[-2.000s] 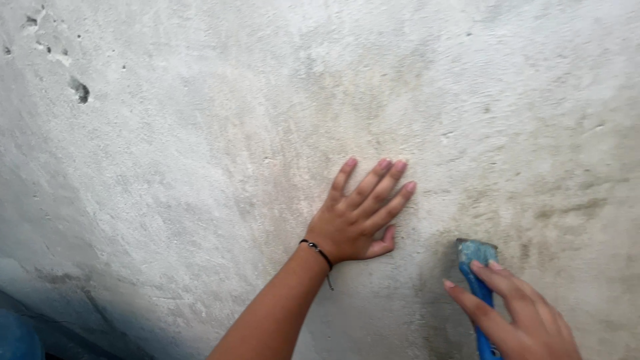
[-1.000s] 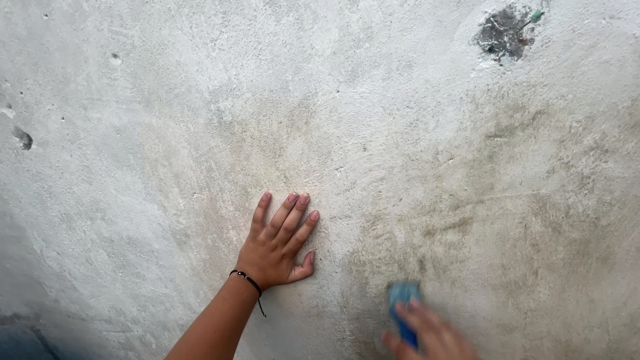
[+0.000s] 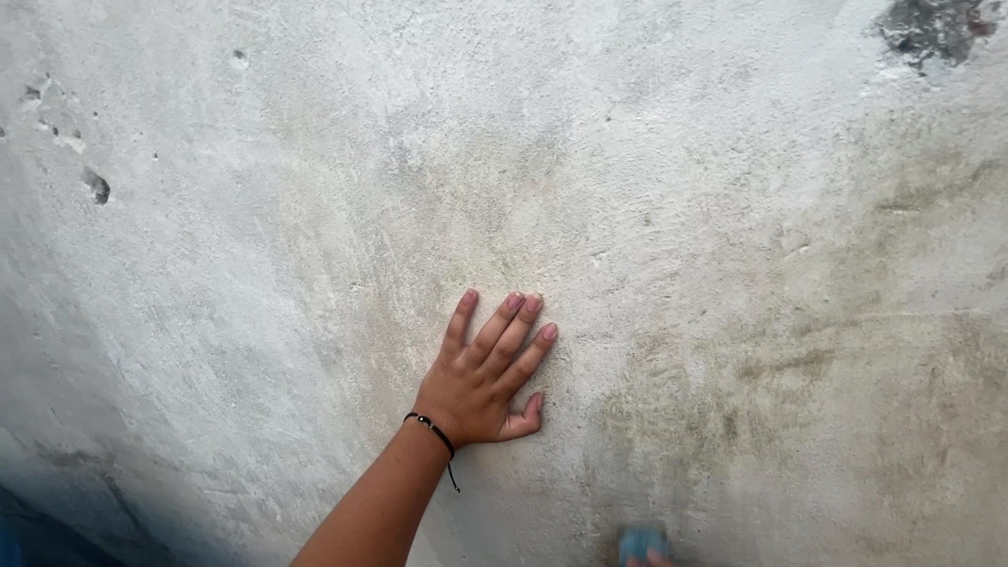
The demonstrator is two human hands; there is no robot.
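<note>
My left hand [image 3: 488, 378] lies flat on a rough whitewashed wall [image 3: 236, 260], fingers spread and thumb bent, with nothing in it. A thin black cord bracelet [image 3: 429, 425] circles that wrist. At the bottom edge, right of centre, the blurred blue head of a hand tool [image 3: 642, 542], perhaps a scraper or a brush, is against the wall. Only the fingertips of my right hand [image 3: 652, 559] show, on the tool; its handle and the rest of the hand are out of view. Brownish-green stains mark the wall above and right of the tool.
A dark broken patch [image 3: 933, 31] of plaster is at the upper right, and small pits [image 3: 96, 187] dot the upper left. Something dark blue [image 3: 39, 531], too indistinct to name, fills the lower left corner.
The right hand and blue tool have moved down the wall, mostly out of view. My left hand keeps its place on the wall. The view has shifted between frames.
</note>
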